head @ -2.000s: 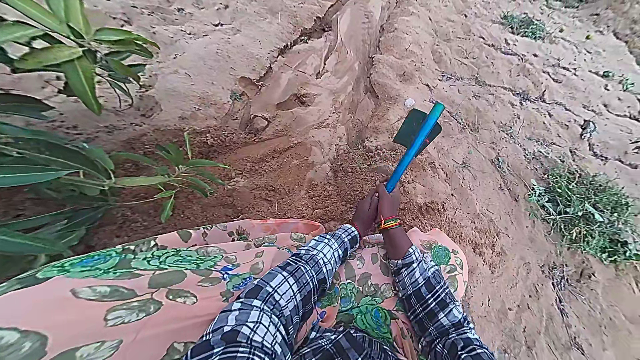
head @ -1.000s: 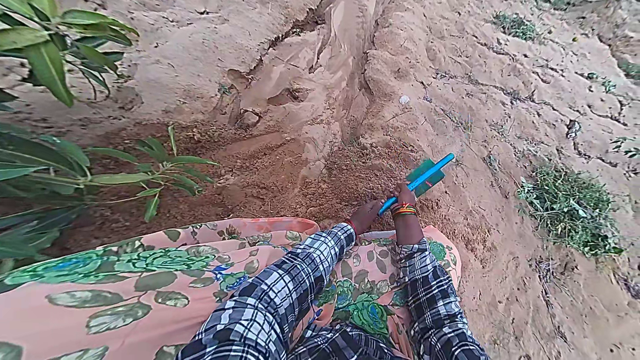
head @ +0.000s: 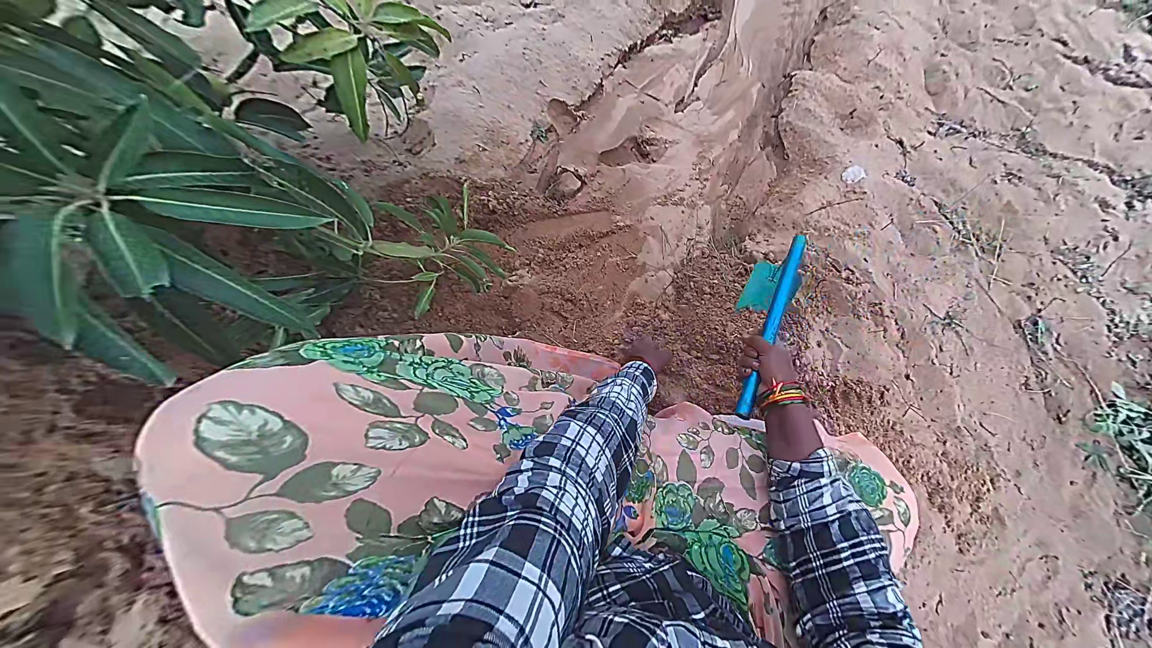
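Note:
My right hand [head: 768, 358], with colored bands at its wrist, grips the blue handle of a hoe [head: 785, 290] near its lower end. The handle slants up and away from me. The hoe's green blade [head: 759, 286] lies at the left of the handle's far part, over the loose reddish soil [head: 706, 310]. My left hand [head: 648, 353] is off the handle, low over the soil at the edge of the pink floral cloth [head: 540, 423]. Its fingers blend with the dark soil, so their pose and anything in them cannot be made out.
A leafy green plant [head: 207, 193] reaches in from the left, one sprig [head: 445, 247] extending over the dug soil. A channel [head: 729, 117] runs through the pale ground ahead. A small whitish object [head: 853, 174] lies beyond the hoe, and weeds [head: 1125, 432] grow at the right.
Both hands were on the blue handle two seconds ago. My left hand has come off it and moved left to the soil. The hoe has turned in my right hand.

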